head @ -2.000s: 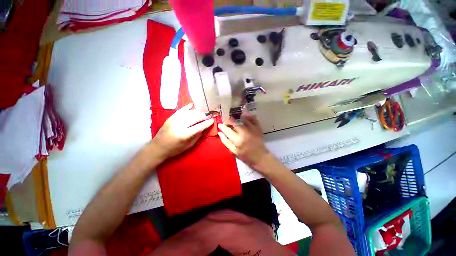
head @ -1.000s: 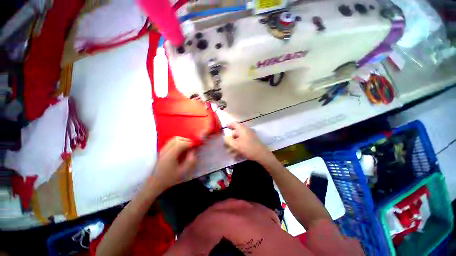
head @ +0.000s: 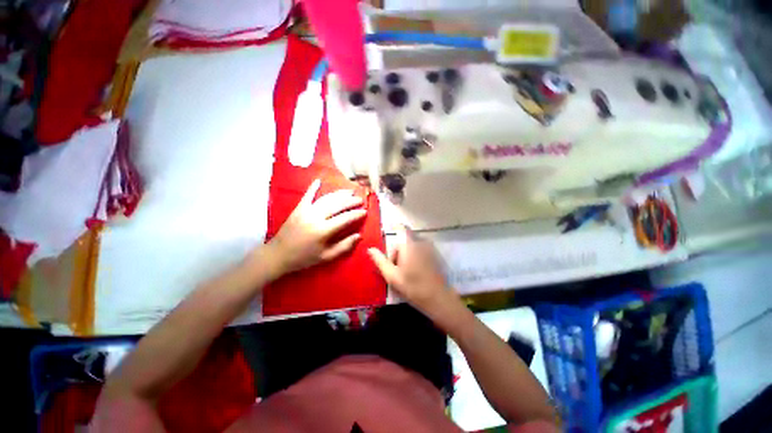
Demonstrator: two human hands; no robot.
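A red fabric panel (head: 326, 283) lies flat on the white machine table, running from behind the white oblong lamp or air end to the front edge. The cream sewing machine (head: 508, 123) stands over its right side; the needle area is small and blurred. My left hand (head: 317, 227) lies flat on the panel with fingers spread, just left of the needle area. My right hand (head: 413, 264) is at the panel's right edge, thumb touching or near the cloth, partly blurred; I cannot tell if it pinches the edge.
Pale stacked pieces (head: 63, 182) lie at left, more red-edged pieces (head: 222, 21) behind. Snips (head: 584, 217) and an orange-red ring-shaped item (head: 654, 223) lie right of the machine. A blue crate (head: 569, 355) with a green tray (head: 704, 397) is below right, a blue basket (head: 37, 376) below left.
My left hand has moved up from the front part of the cloth and now lies flat near the needle. The panel lies flatter and reaches the table's front edge. The view has shifted.
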